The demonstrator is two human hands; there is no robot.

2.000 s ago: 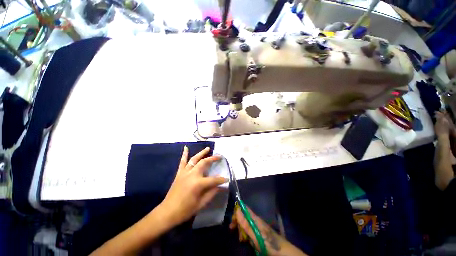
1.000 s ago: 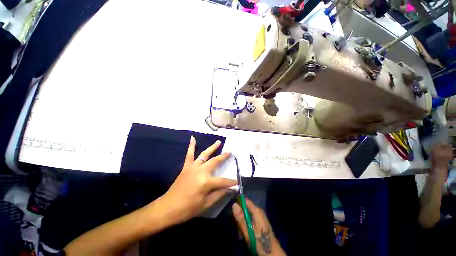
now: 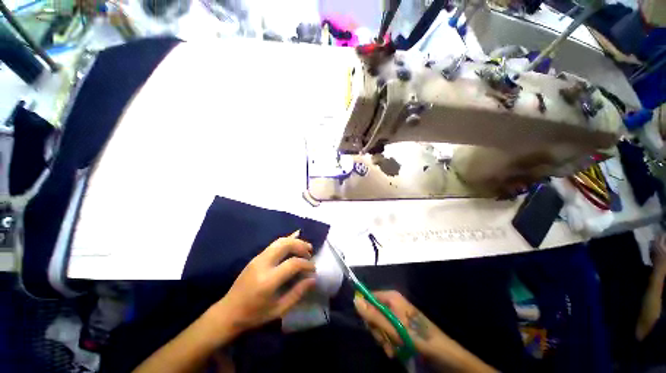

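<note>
A navy garment panel (image 3: 245, 237) lies on the white table's front edge, with white lining (image 3: 326, 273) at its right side, hanging over the edge. My left hand (image 3: 277, 280) rests on the panel and lining with its fingers bent, holding the cloth. My right hand (image 3: 387, 320) holds scissors (image 3: 383, 309) with a green handle loop; a little yellow shows by the fingers. The silver blades point up and left to the panel's right edge. Whether the blades are parted is unclear.
A cream sewing machine (image 3: 482, 131) stands behind, right of centre. A black smartphone (image 3: 538, 215) and red-and-yellow-handled scissors (image 3: 593, 186) lie at right. A small dark scrap (image 3: 374, 248) lies right of the blades. A long navy strip (image 3: 95, 116) curves along the left edge.
The panel has turned, its left part now slanting. My left fingers have curled in and drawn back. The scissors now slant up-left, with my right hand further right.
</note>
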